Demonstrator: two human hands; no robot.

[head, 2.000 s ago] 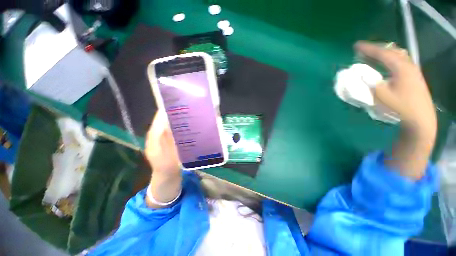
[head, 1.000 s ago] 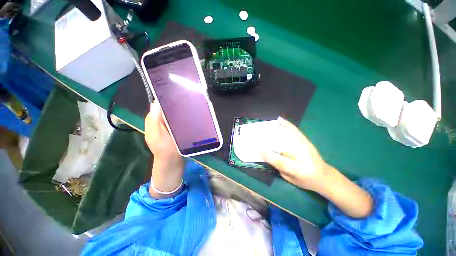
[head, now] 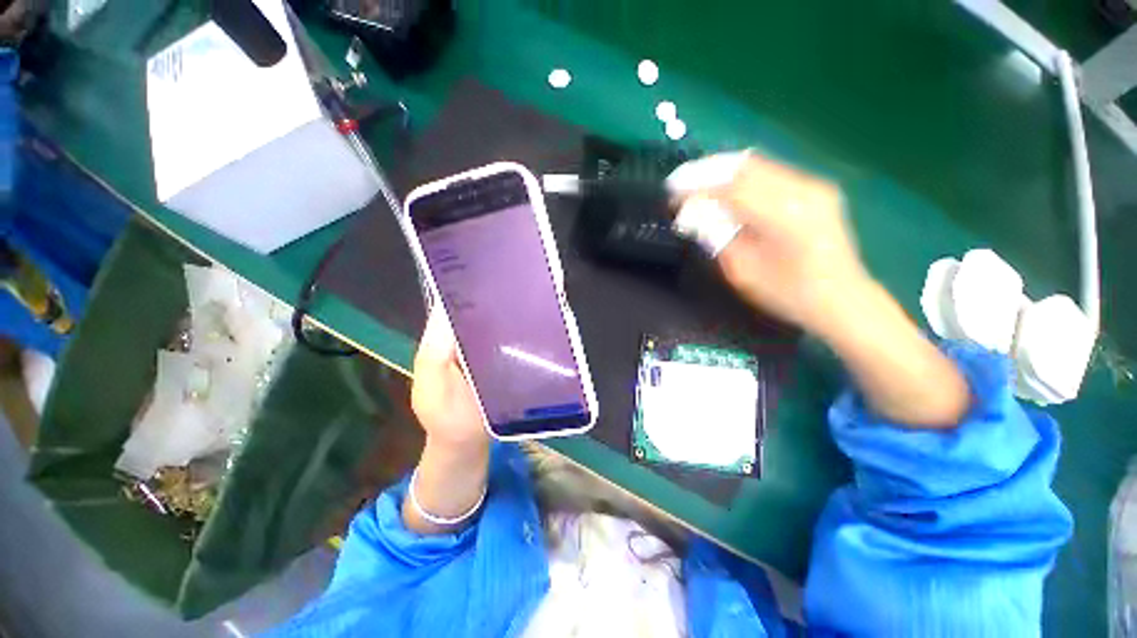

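My left hand (head: 449, 389) holds a smartphone (head: 501, 305) in a white-edged case, its screen lit pinkish. My right hand (head: 788, 237), with white finger cots on its fingertips, is at the right side of a black square unit (head: 627, 212). The unit is blurred and partly covered by the fingers; its green board no longer shows. A small white piece sticks out from its left side. A green square board (head: 698, 405) with a white pad over most of it lies on the black mat (head: 480, 125), in front of my right hand.
A white box (head: 249, 137) with a metal-sheathed cable stands at the left. Several small white discs (head: 647, 72) lie at the back. White scalloped foam stacks (head: 1051, 347) are at the right. A green bin (head: 94, 499) with white sheets and brownish scraps is at lower left.
My right hand has left the white pad on the green board and moved up to the black unit. The unit's green inner board was visible before and now a dark face shows.
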